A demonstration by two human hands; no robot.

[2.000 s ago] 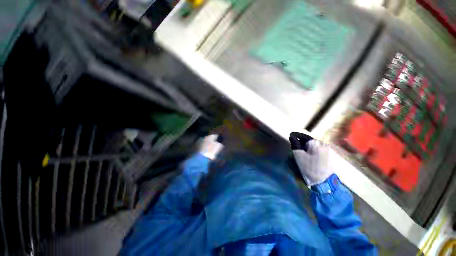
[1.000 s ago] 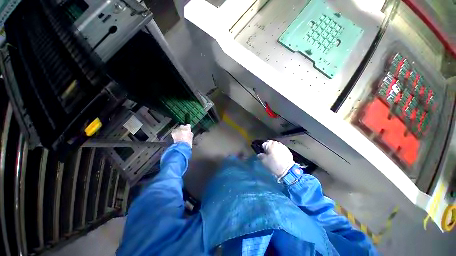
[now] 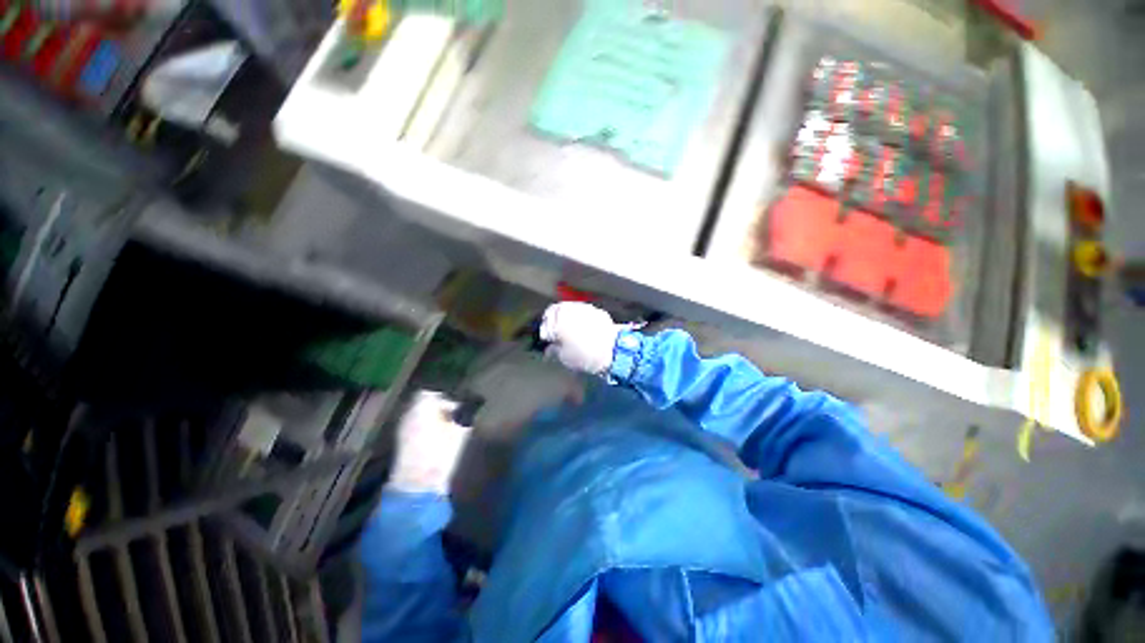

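My left hand (image 3: 430,442), in a white glove with something dark at the fingertips, is low beside the open side of a dark magazine rack (image 3: 232,270). Green panels (image 3: 364,357) show inside the rack's edge. My right hand (image 3: 580,337), also white-gloved, is in front of the machine's front edge, with its fingers bent and dark at the tips. The frame is blurred, and I cannot tell whether either hand holds anything. A dim greenish area lies between the hands; I cannot tell what it is.
The white machine (image 3: 527,239) carries a green plate (image 3: 632,82) on its left bed and a red tray (image 3: 860,251) with rows of small boards on its right bed. A yellow tape roll (image 3: 1097,405) is at the right corner. Red and yellow buttons (image 3: 367,18) are at the left corner.
The view has turned, so the machine sits further left. My right hand has moved left and up, towards the rack; my left hand appears lower and closer to my body.
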